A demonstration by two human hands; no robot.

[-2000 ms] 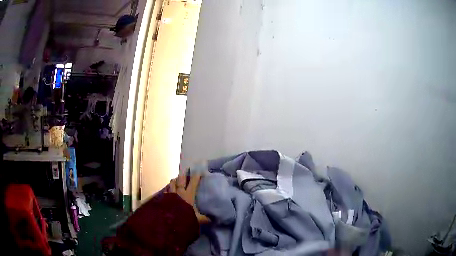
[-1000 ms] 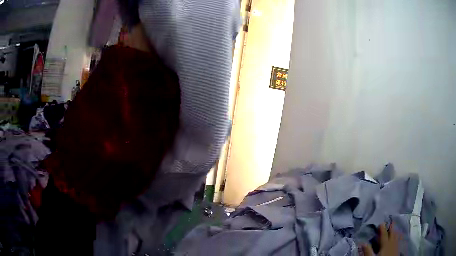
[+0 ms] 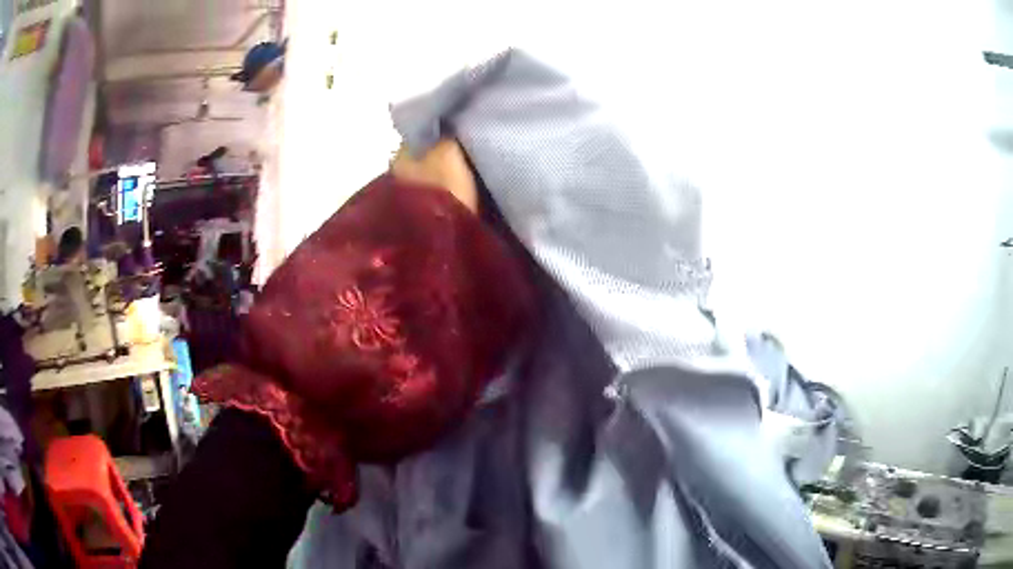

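Observation:
My left hand [image 3: 439, 172] is raised at the upper middle of the view, at the end of a dark red embroidered sleeve cover. Its fingers are hidden by the cloth it holds. A grey-blue garment piece [image 3: 644, 267] with a finely patterned area hangs from the hand, down and to the right. More grey-blue cloth fills the lower middle. My right hand is not in view.
The lint-covered machine top [image 3: 922, 506] is at the lower right. A holder with an upright spike [image 3: 983, 445] stands behind it. A red stool [image 3: 91, 500] and another sewing machine [image 3: 83, 311] are at the left. A white wall is behind.
The view has turned, bringing the machine top into sight at the right. My left hand still holds cloth up, now nearer the middle. My right hand has left the picture.

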